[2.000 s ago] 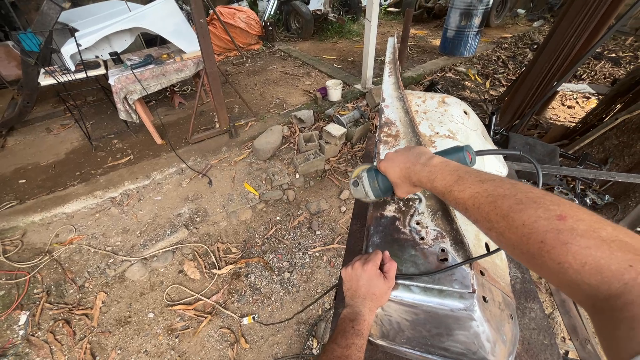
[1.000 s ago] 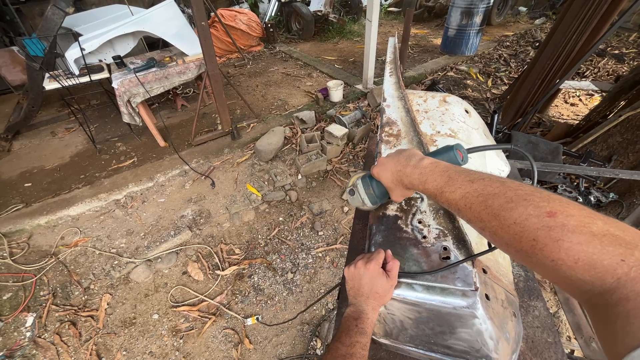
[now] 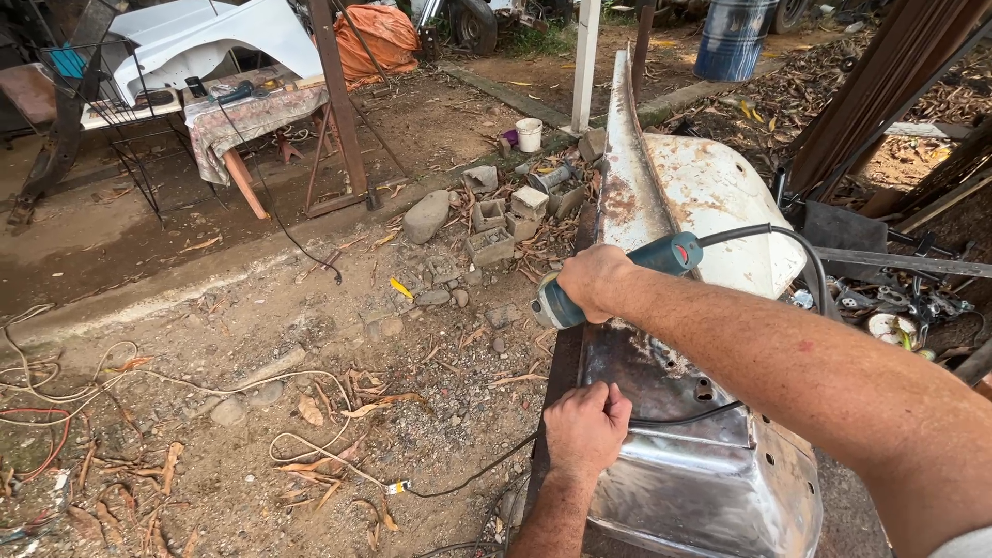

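Observation:
My right hand [image 3: 597, 280] grips the body of a teal angle grinder [image 3: 665, 254], whose metal head points left over the left edge of a sheet-metal car body panel [image 3: 674, 480]. The grinder's disc is hidden. Bare, shiny metal covers the near part of the panel, while its far part has worn white paint and rust. My left hand [image 3: 587, 426], fingers curled, rests at the panel's left edge, nearer to me than the grinder. The black power cord [image 3: 690, 418] passes beside it; whether the fingers pinch the cord or the edge is hidden.
On the ground to the left lie a beige extension cord [image 3: 310, 373], its plug connection [image 3: 398, 487], stones and dry leaves. Concrete blocks [image 3: 490, 245] and a white bucket [image 3: 529, 135] stand beyond. A cloth-covered table [image 3: 209, 128] is at the back left, metal parts [image 3: 891, 298] at the right.
My right hand and the grinder have shifted slightly over the panel's left edge, and the grinder's angle has changed. My left hand has stayed in about the same place.

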